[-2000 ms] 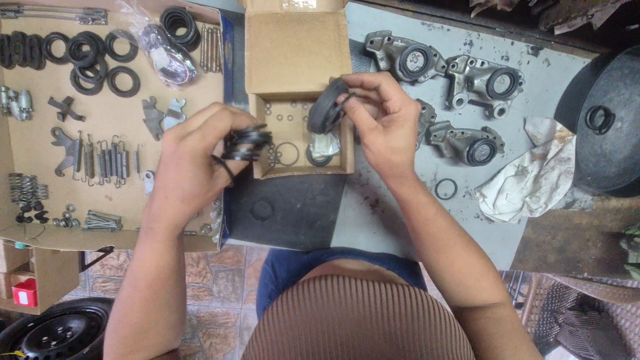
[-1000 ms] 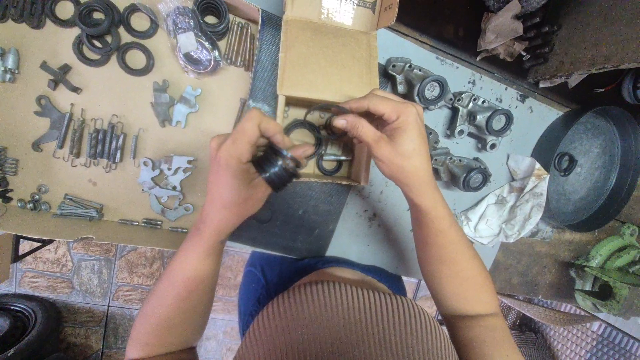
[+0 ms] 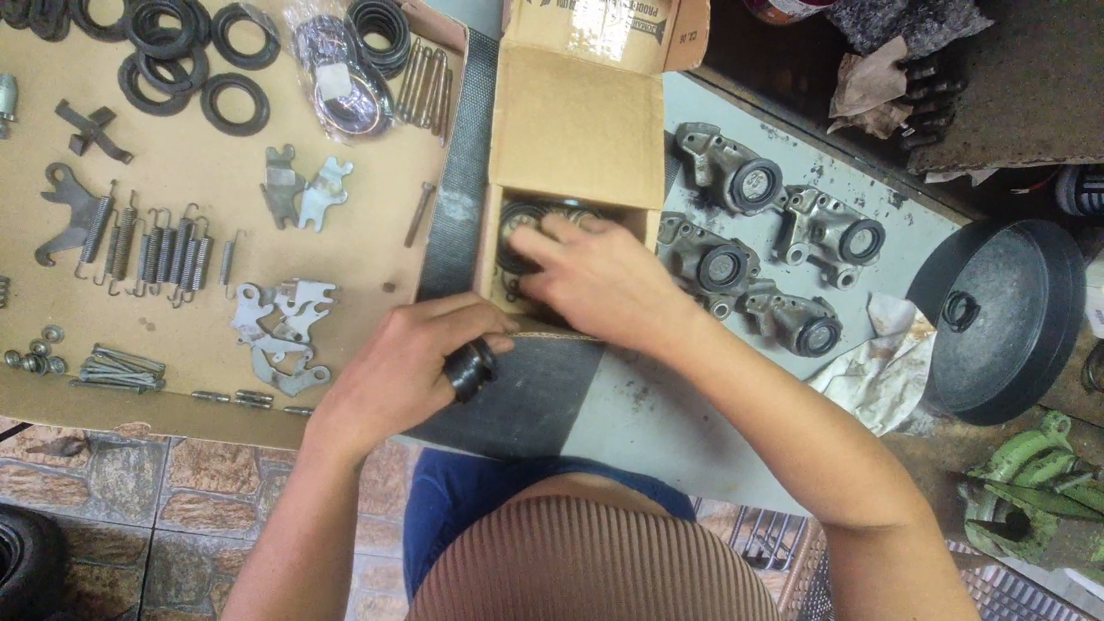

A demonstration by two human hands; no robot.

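My left hand (image 3: 405,371) is closed round a small stack of black rubber rings (image 3: 470,369), just below the near left corner of an open cardboard box (image 3: 578,121). Inside that box is my right hand (image 3: 595,267), fingers down and spread among black rings (image 3: 515,235); whether it grips one cannot be told. Right of the box lie several cast metal housings (image 3: 720,164), each with a black ring seal (image 3: 862,241) fitted. A shallow cardboard tray (image 3: 172,323) on the left holds springs (image 3: 177,254), metal plates (image 3: 280,332), bolts, pins and more black rings (image 3: 235,103).
A round dark pan (image 3: 1000,319) with a small black ring in it stands at the right, beside a crumpled white cloth (image 3: 888,362). A green metal part (image 3: 1026,483) sits at the lower right. Crumpled brown paper (image 3: 867,90) lies at the upper right.
My right hand, earlier raised with a black ring over the box, has gone down into it. My left hand has moved toward me from the box's left side with its rings. The view has shifted.
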